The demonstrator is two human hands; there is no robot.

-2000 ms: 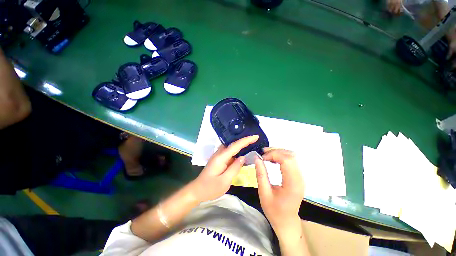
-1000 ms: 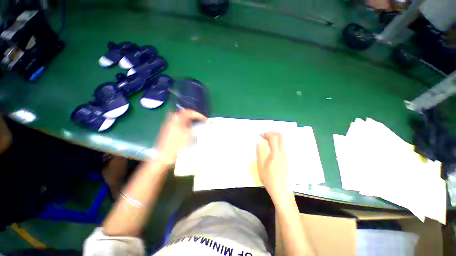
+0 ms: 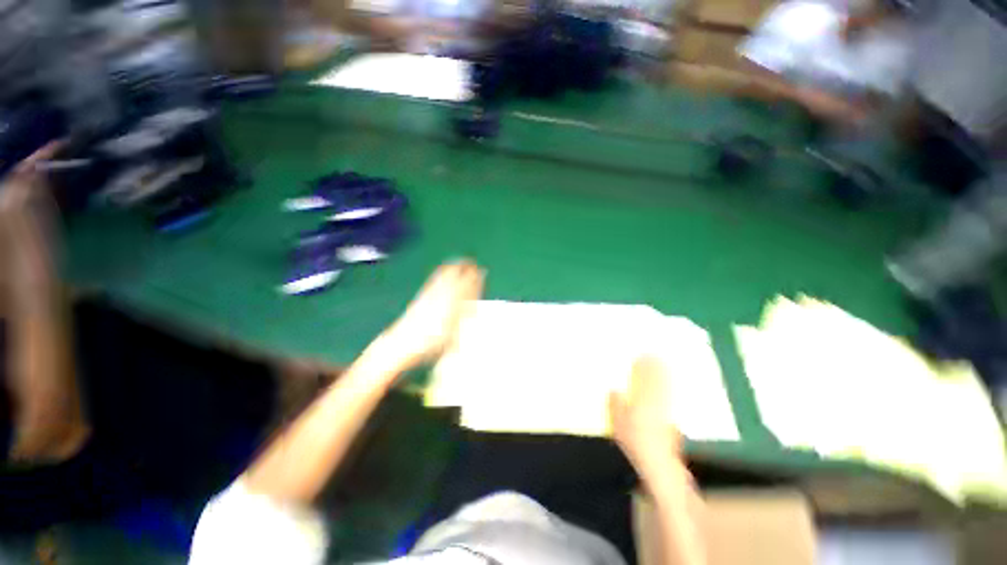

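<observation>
The whole view is blurred. A large white sticker sheet (image 3: 541, 370) lies on the green bench in front of me. My left hand (image 3: 444, 300) is at the sheet's upper left corner; no dark housing shows in it, but its fingers are too blurred to read. My right hand (image 3: 645, 400) is over the right part of the sheet, its fingers also blurred. Dark labelled housings (image 3: 381, 221) with white ends lie grouped at the left, beyond my left hand.
Fanned spare sheets (image 3: 861, 386) lie on the right. An open brown carton (image 3: 762, 530) stands below the bench edge. A dark machine (image 3: 166, 166) is at the far left, near another person's arm (image 3: 39, 320). People and a white sheet (image 3: 403, 75) show across the bench.
The view has tilted up, showing more of the far side. The dark housing is no longer seen at my left hand. My right hand has shifted slightly right and lower in the picture.
</observation>
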